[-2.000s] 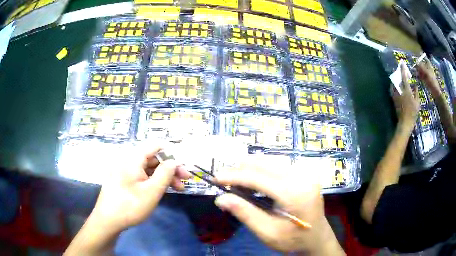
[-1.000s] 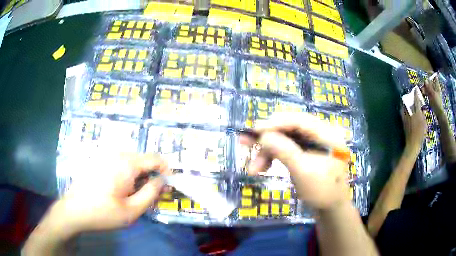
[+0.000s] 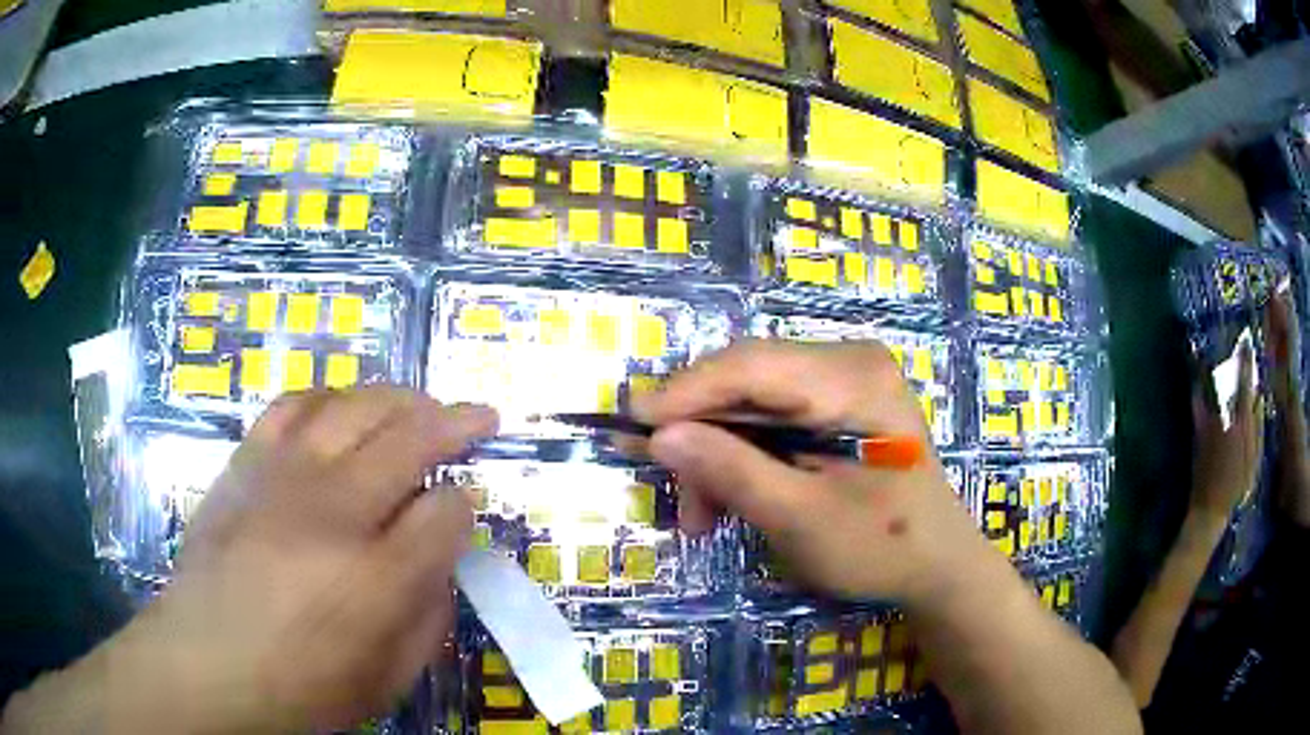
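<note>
My right hand [image 3: 805,474] holds a slim black pointed tool with an orange rear end [image 3: 891,452] like a pen. Its tip points left at a patched part [image 3: 575,345] in the clear tray [image 3: 417,338], close to my left fingertips. My left hand [image 3: 331,503] reaches over the tray and holds a white strip [image 3: 525,632] that hangs down toward me. The parts in the pockets carry rows of yellow patches [image 3: 632,183]. Strong glare covers the part by the tool tip, so any small piece there cannot be seen.
Solid yellow rectangles [image 3: 697,108] lie in rows beyond the tray. A loose yellow scrap [image 3: 38,270] is on the dark green surface at the left. A grey metal post [image 3: 1192,115] stands at the upper right. Another person's arm [image 3: 1200,531] works over a tray at the right.
Both hands have moved forward over the tray and come close together. The tray looks nearer in view. The white strip now hangs from my left hand. The orange-ended tool stays in my right hand.
</note>
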